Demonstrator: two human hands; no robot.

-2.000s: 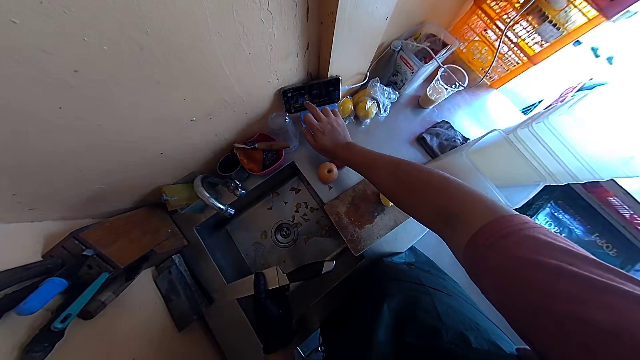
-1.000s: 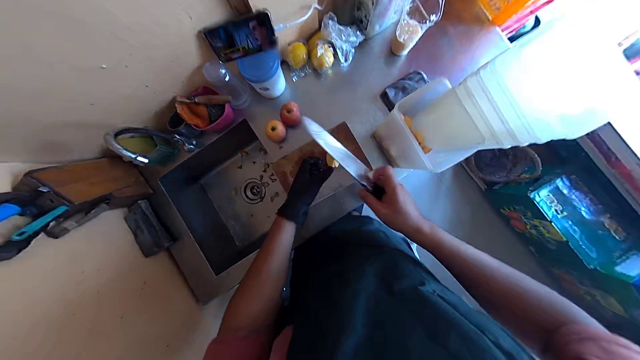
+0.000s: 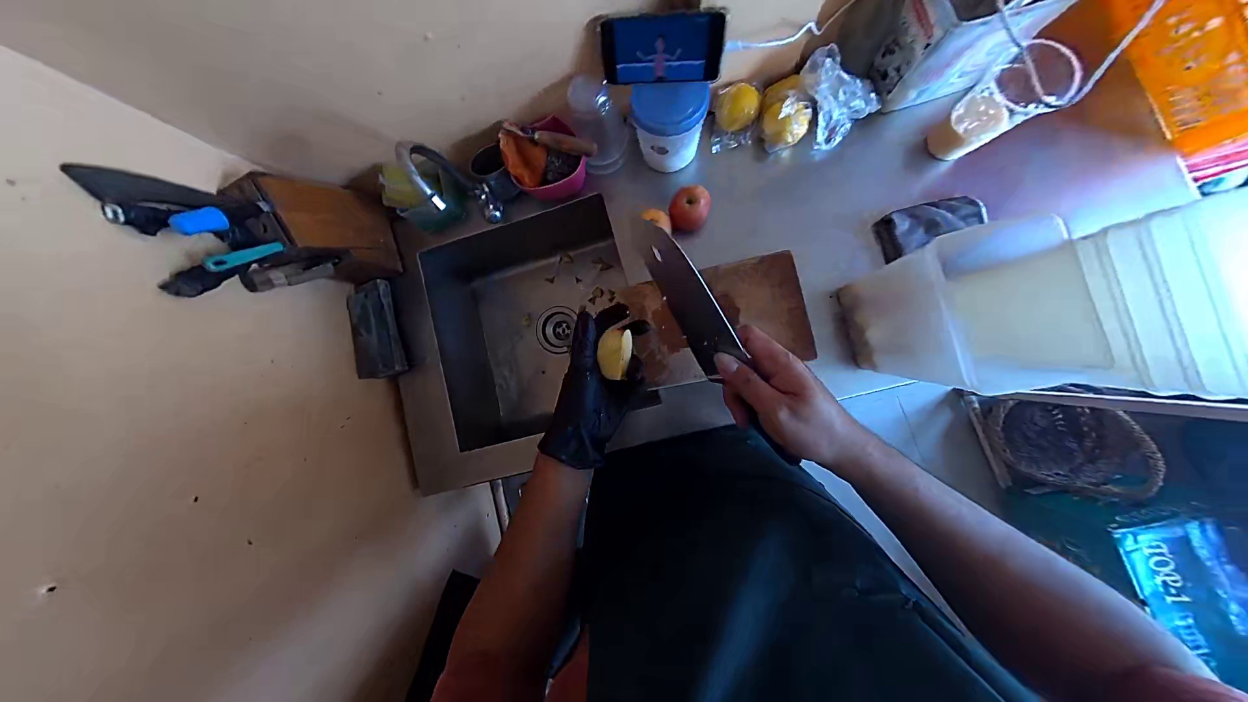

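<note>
My left hand [image 3: 593, 390], in a black glove, holds a pale yellow piece of cut fruit [image 3: 615, 353] in its fingers, over the sink's right edge and the near left part of the cutting board. My bare right hand [image 3: 785, 400] grips the handle of a large kitchen knife [image 3: 690, 297]; its broad blade points up and left above the wooden cutting board [image 3: 770, 292]. Just beyond the board a red apple [image 3: 690, 209] stands beside another fruit [image 3: 656, 219], partly hidden by the knife tip.
The metal sink [image 3: 522, 234] with scraps around its drain lies left, its curved faucet [image 3: 419, 161] behind. A knife block [image 3: 317, 224] stands farther left. Behind are a lidded tub [image 3: 669, 132], a phone [image 3: 663, 47] and bagged yellow fruit [image 3: 785, 117]. Stacked plastic containers [image 3: 1024, 302] stand right.
My left hand has lifted the cut fruit from the board toward the sink edge. The knife remains in my right hand; two seconds ago that hand was at the phone.
</note>
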